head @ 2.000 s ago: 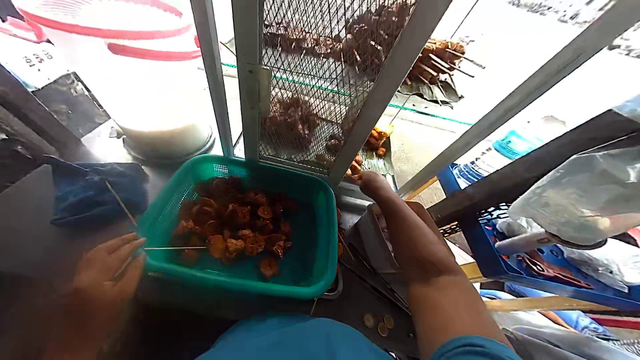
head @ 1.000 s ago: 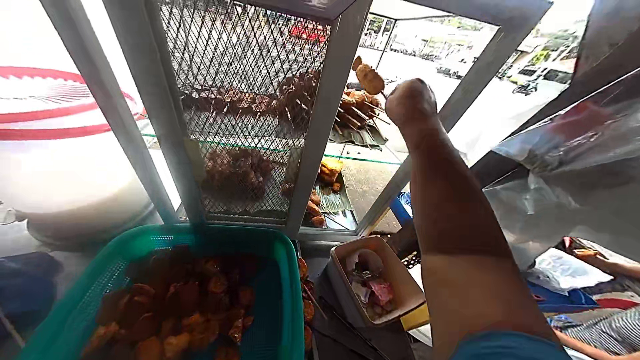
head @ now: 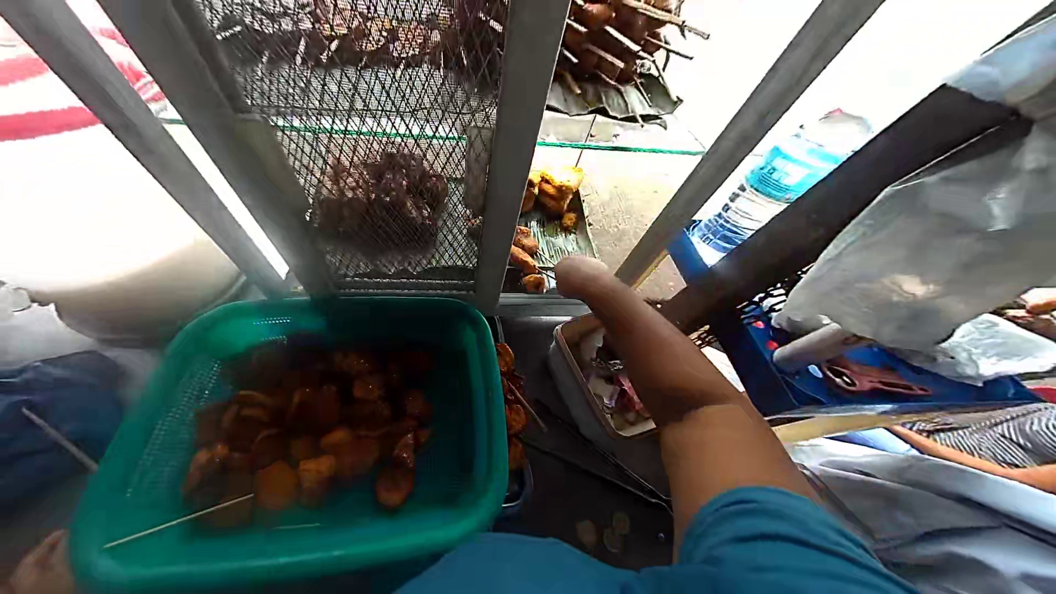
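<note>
My right hand (head: pixel 579 275) reaches in at the opening of the display case, beside skewered food pieces (head: pixel 525 257) on a banana leaf; its fingers are hidden, so its hold cannot be told. Part of my left hand (head: pixel 43 564) shows at the bottom left corner, beside the green plastic basket (head: pixel 289 554); its fingers are mostly out of view. Brown cooked food pieces (head: pixel 318 437) lie in the basket, with a thin wooden skewer (head: pixel 180 520) across its near side. More skewered pieces (head: pixel 513 412) lie right of the basket.
Wire mesh (head: pixel 371 99) and a metal post (head: pixel 521 140) of the case stand ahead. A plastic box (head: pixel 569 371) sits under my right forearm. At the right are a blue crate (head: pixel 742 355), a water bottle (head: pixel 775 186) and a hanging plastic bag (head: pixel 932 239). A blue cloth (head: pixel 58 412) lies left.
My right hand, raised with a food skewer one second ago, has come down to the banana leaf inside the case. The view has tilted down again.
</note>
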